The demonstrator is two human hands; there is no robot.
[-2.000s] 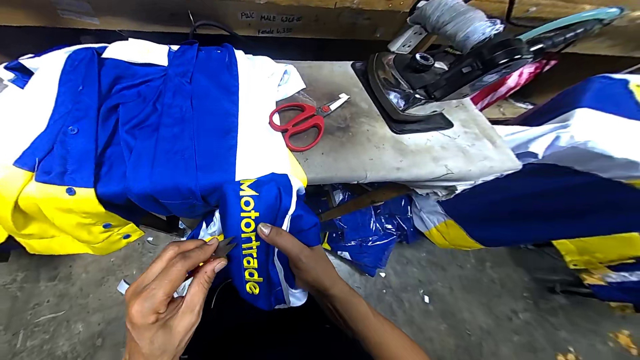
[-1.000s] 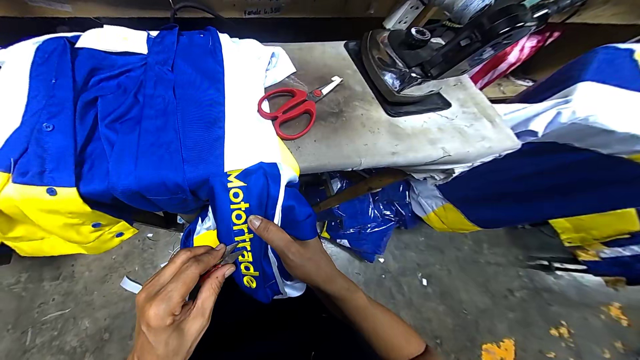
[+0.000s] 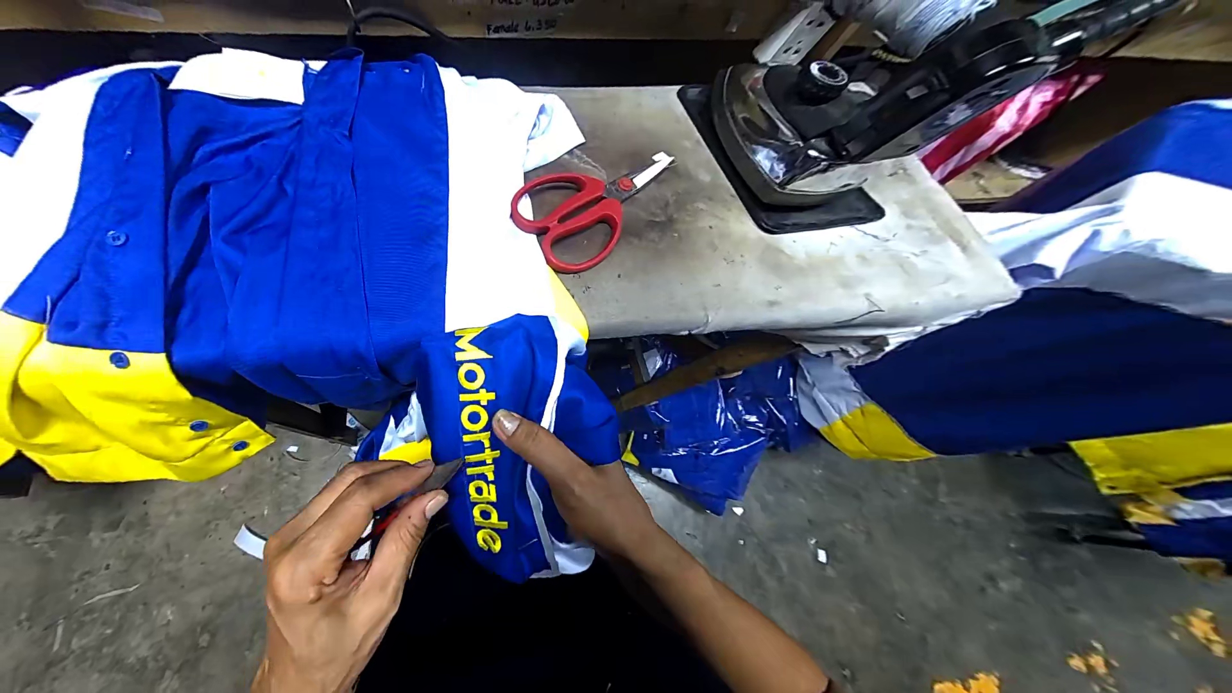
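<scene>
A blue, white and yellow shirt (image 3: 279, 241) lies spread at the left, and its blue sleeve (image 3: 515, 366) with yellow embroidered letters hangs over the board's front edge. My left hand (image 3: 337, 558) pinches a small pointed metal tool (image 3: 445, 475), perhaps thread snips; its tip is at the letters, and a bit of red shows between the fingers. My right hand (image 3: 568, 481) grips the sleeve just right of the lettering, thumb on top and fingers hidden beneath the cloth. Red-handled scissors (image 3: 582, 214) rest on the board above.
An electric iron (image 3: 799, 135) stands on a dark pad on the cloth-covered ironing board (image 3: 751, 279). Behind it are a power outlet (image 3: 797, 34) and a roll of cord. Plastic-wrapped blue garments (image 3: 703, 433) lie under the board. More blue, white and yellow cloth (image 3: 1039, 375) hangs at the right.
Both hands have stayed at the sleeve. The tool tip, higher beside the letters two seconds ago, is now at the middle of the lettering. The view has shifted slightly.
</scene>
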